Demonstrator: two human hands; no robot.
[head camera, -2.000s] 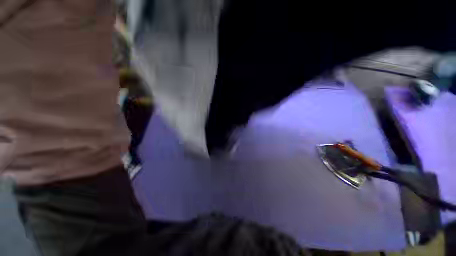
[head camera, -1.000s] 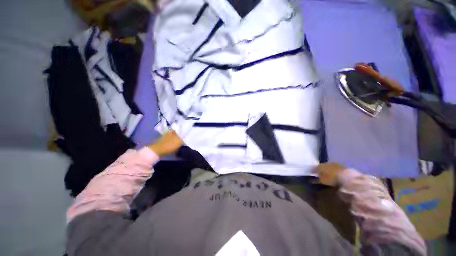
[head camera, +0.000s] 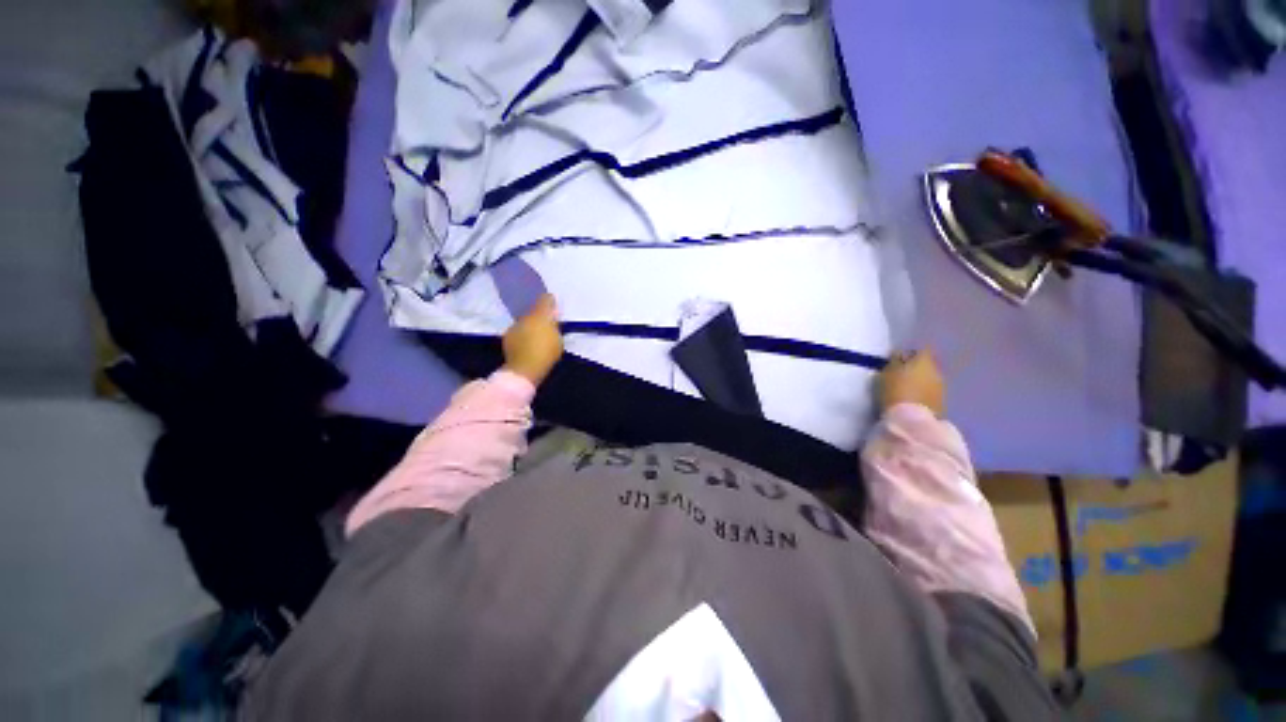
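Note:
A white garment with narrow black lines across it (head camera: 705, 279) lies on the purple padded table in front of me, with black cloth along its near edge. A small dark pocket piece (head camera: 717, 361) lies on its near part. My left hand (head camera: 533, 340) grips the garment's near edge at the left; a purple-grey patch shows just beyond the fingers. My right hand (head camera: 908, 381) grips the near right corner. The steam iron (head camera: 999, 226) stands on the table to the right, touched by neither hand.
The purple table (head camera: 987, 71) extends right of the garment. A black and white garment heap (head camera: 155, 254) hangs at the left edge. The iron's dark hose (head camera: 1185, 289) runs right, near a flat dark rest (head camera: 1196, 353). A cardboard box (head camera: 1142, 564) is at lower right.
Both hands have moved up and away from my body, the left also to the right. The garment's near edge has shifted, and more black cloth shows there. The view has shifted slightly.

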